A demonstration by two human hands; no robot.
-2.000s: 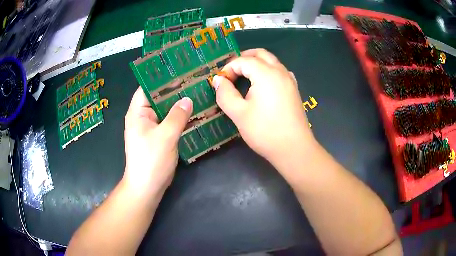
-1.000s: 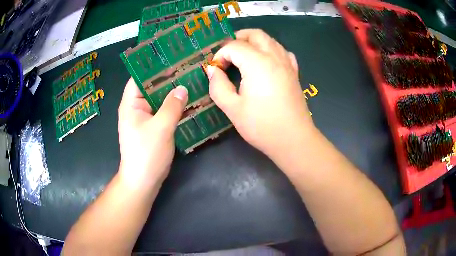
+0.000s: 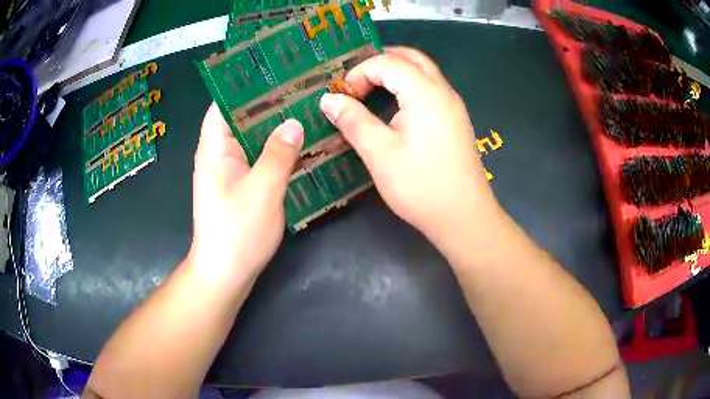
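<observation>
My left hand (image 3: 241, 175) holds a green PCB panel (image 3: 268, 66) tilted above the mat, its thumb on the panel's face. The panel has three rows of boards divided by pale rails. Two orange flex circuits (image 3: 325, 19) stick up from its top row at the right. My right hand (image 3: 416, 132) pinches a small orange flex circuit (image 3: 339, 87) between thumb and forefinger at the panel's middle row; the fingertips hide most of it. Loose flex circuits (image 3: 489, 142) lie on the mat, partly behind my right hand.
A fitted PCB panel (image 3: 121, 132) lies at left, beside a clear plastic bag (image 3: 47, 238) and a fan (image 3: 17, 113). A stack of green panels (image 3: 243, 30) is at the far edge. A red tray (image 3: 595, 156) with dark rows stands at right. A pale edge strip (image 3: 175, 49) runs beyond.
The view has shifted slightly. Both hands stay on the panel, which is a little higher in the picture. My right fingertips still pinch the flex circuit at the middle row.
</observation>
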